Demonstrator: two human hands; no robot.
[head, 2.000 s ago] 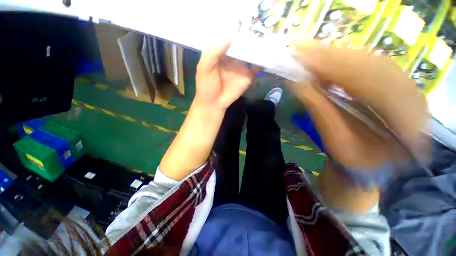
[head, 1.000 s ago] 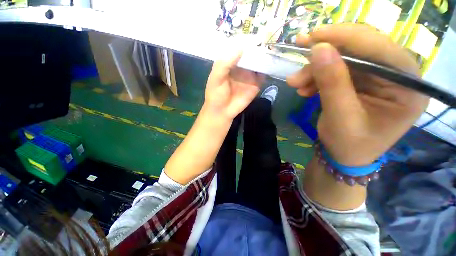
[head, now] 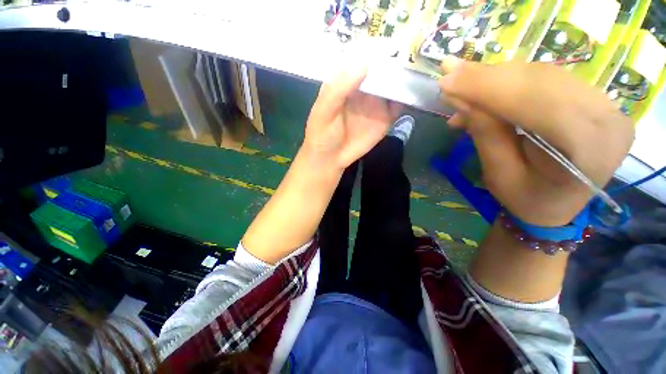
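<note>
Crowded circuit boards (head: 456,33) with yellow strips, small round capacitors and thin red and blue wires lie in a row at the top right. My right hand (head: 540,131) is over their near end and holds metal tweezers (head: 566,166); the fingertips rest by the rail and the tweezer tip is hidden. A blue strap (head: 548,232) and a dark red bead bracelet are on the right wrist. My left hand (head: 349,120) rests at the pale rail (head: 405,85), thumb on top; its fingers are partly hidden below the edge.
A long white bench (head: 219,33) runs across the top. Cardboard sheets (head: 175,95) stand under it. Green-blue boxes (head: 77,223) and black boxes are on the lower left. A blue object (head: 464,175) lies below the rail. Grey-blue clothing (head: 624,292) shows at the lower right.
My right hand has turned, so the tweezers now point differently and lie back in the palm. The left hand stays at the rail. The view has shifted slightly.
</note>
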